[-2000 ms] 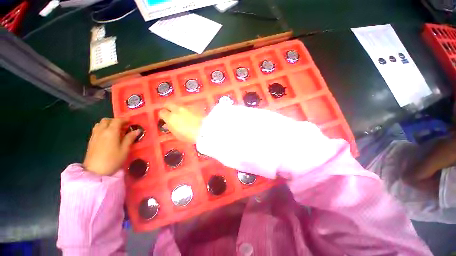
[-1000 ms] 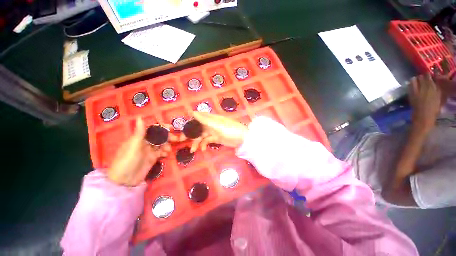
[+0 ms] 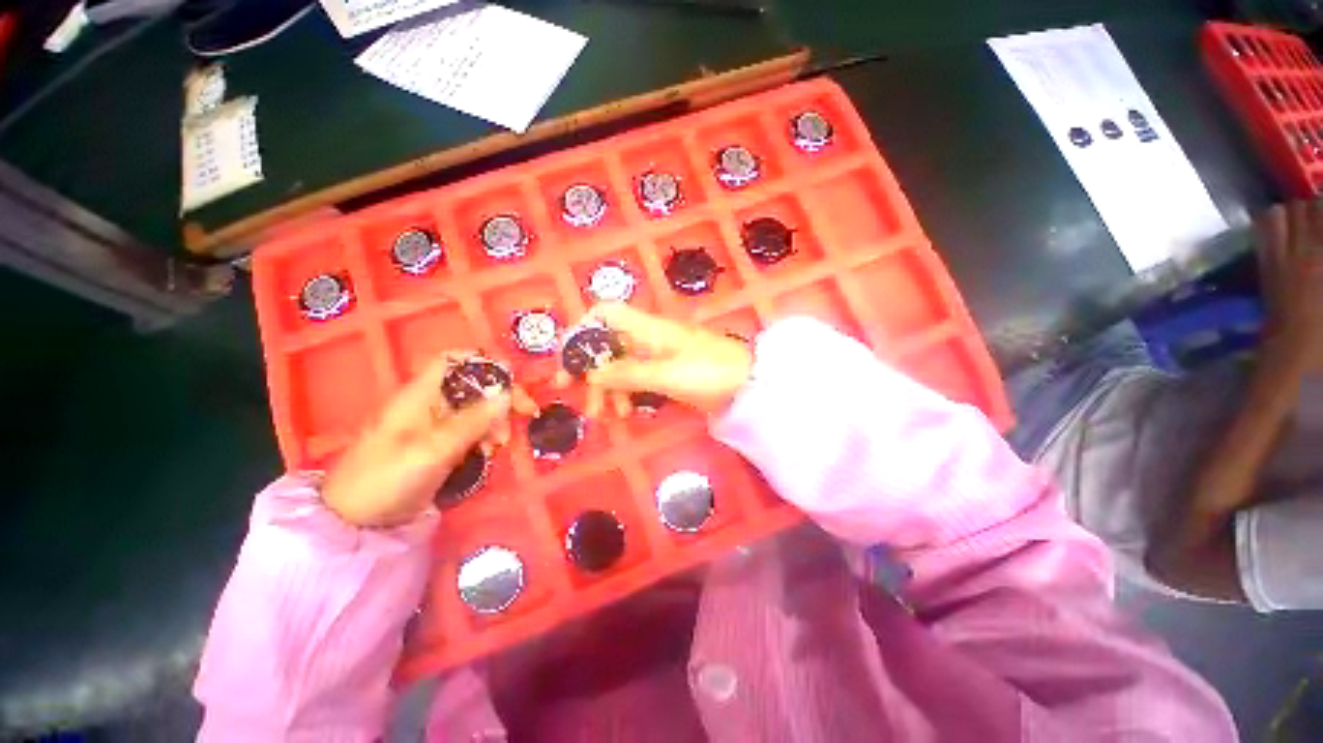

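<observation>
A red watch tray (image 3: 929,346) lies in front of me, with one watch head per filled pocket. My left hand (image 3: 406,447) holds a dark-faced watch head (image 3: 476,382) by its rim, above the tray. My right hand (image 3: 668,360) holds another watch head (image 3: 591,350) the same way, to the right of the first. Their crystals show pale reflections or marks. The back row holds silver-grey watch heads (image 3: 583,203). Dark and white-glaring heads (image 3: 491,578) lie in the nearer rows. Two pockets at the left of the second row are empty. My hands and sleeves hide some pockets.
A wooden strip (image 3: 508,150) runs behind the tray. White papers (image 3: 479,63) and a label strip (image 3: 221,151) lie beyond it. A sheet with dark round pictures (image 3: 1110,153) lies right. A second red tray (image 3: 1277,99) and another person's arm (image 3: 1259,392) are at the far right.
My hands have lifted two watch heads from the second row and brought them over the tray's middle. Since one second ago both heads have tilted, and pale marks show on their faces.
</observation>
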